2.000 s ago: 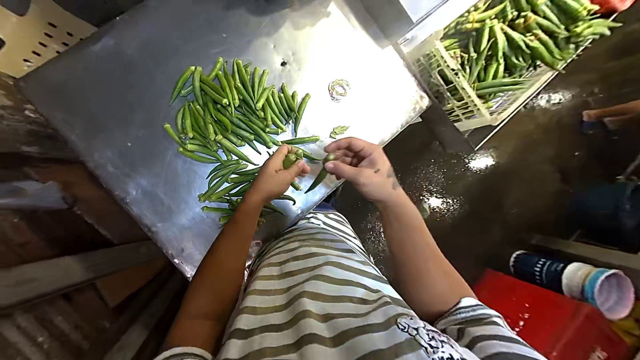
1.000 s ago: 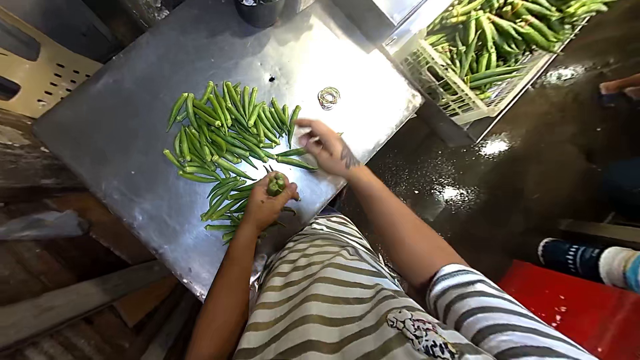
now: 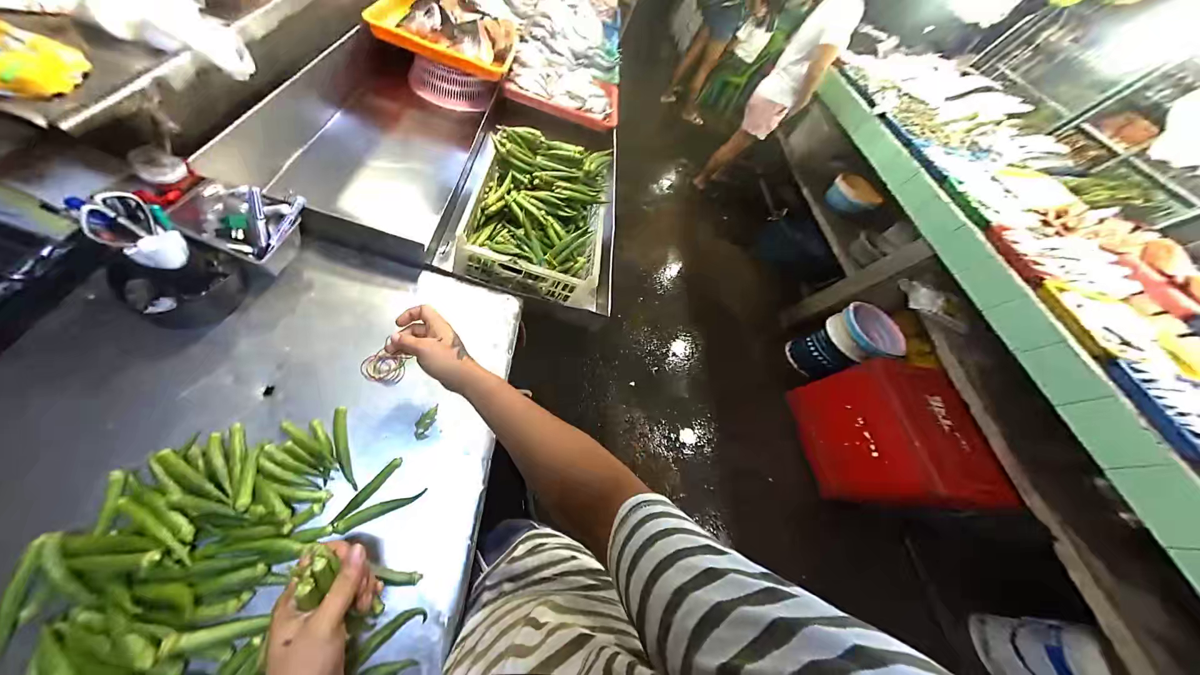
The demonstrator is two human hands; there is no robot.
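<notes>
A loose pile of green okra pods lies on the metal table at the lower left. At the pile's right edge my left hand is closed around a small bunch of okra, stem ends up. Farther up the table, my right hand has its thumb and fingers at a small heap of rubber bands; whether it grips one I cannot tell. A small green okra scrap lies between that heap and the pile.
Beyond the table stands a plastic crate full of okra. A black container and a tray of pens are at the left. A red box and buckets stand across the wet floor; people are farther off.
The view has swung up and to the right. My right hand has moved away from my left hand to the rubber bands. The left hand keeps the okra bunch.
</notes>
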